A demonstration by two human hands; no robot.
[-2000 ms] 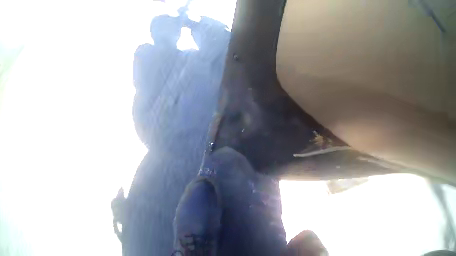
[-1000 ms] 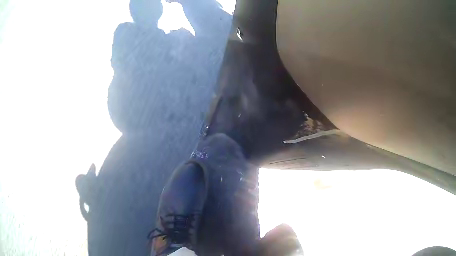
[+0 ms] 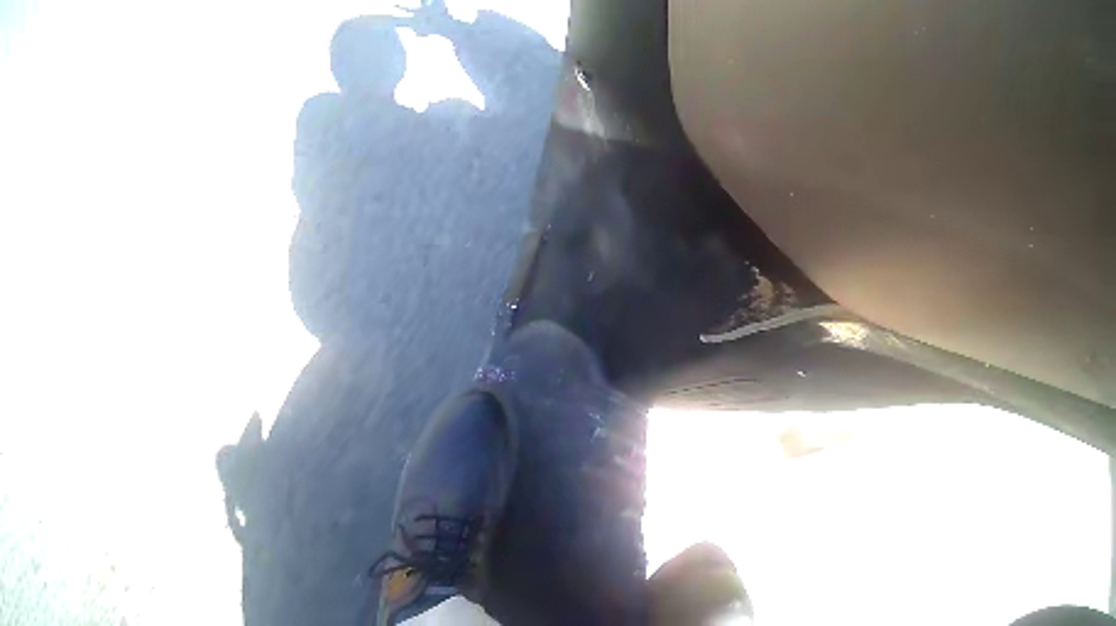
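Note:
Neither of my hands is in view. A dark lace-up shoe (image 3: 455, 471) rests on the left part of the footboard (image 3: 569, 489), with an orange patch by its laces and a pale trouser cuff (image 3: 450, 611) at the bottom edge. The toe of a second shoe (image 3: 700, 587) shows, cut off by the bottom edge. The black, scuffed leg shield (image 3: 649, 257) rises ahead of the footboard, with a pale slanting line (image 3: 771, 324) and a flaky orange-gold patch on it.
A large smooth tan-brown body panel (image 3: 906, 159) fills the upper right. A blue-grey shadow (image 3: 404, 232) of a rider lies on the overexposed ground at left, with a small mirror-like shape at its side. A dark rounded object (image 3: 1062, 616) is cut off at the lower right corner.
Since one second ago the rider's shadow has shifted slightly right and down. The shoe, now lower than two seconds ago, shows its laces and cuff. A bright glint has appeared beside the pale line.

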